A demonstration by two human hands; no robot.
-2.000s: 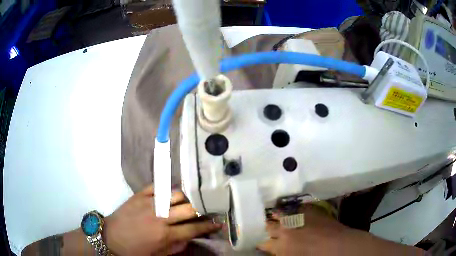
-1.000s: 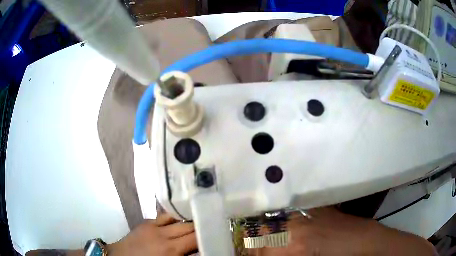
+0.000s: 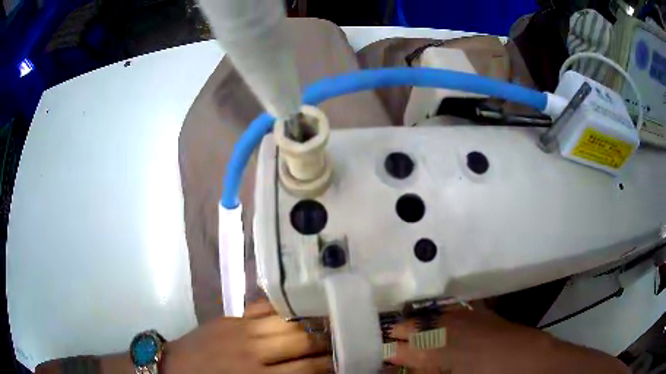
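The taupe panel lies on the white table, behind and left of the white machine head. My left hand, with a watch on the wrist, lies at the bottom, left of the needle area, fingers pointing right; the frame's edge cuts it off. My right hand is at the bottom right, partly under the head and its thread tension knobs. The head hides the needle, the presser foot and most fingertips. I cannot tell what the fingers grip.
A blue gooseneck tube arches over the head to a white end at the left. Its white box has a yellow label. A white tapered rod stands above the regulator knob. A control panel is at upper right. The white table spreads left.
The camera view has shifted back and forth. The taupe panel's edge now runs further down beside the lamp's white end. My left hand's fingers have moved right, close to the needle area.
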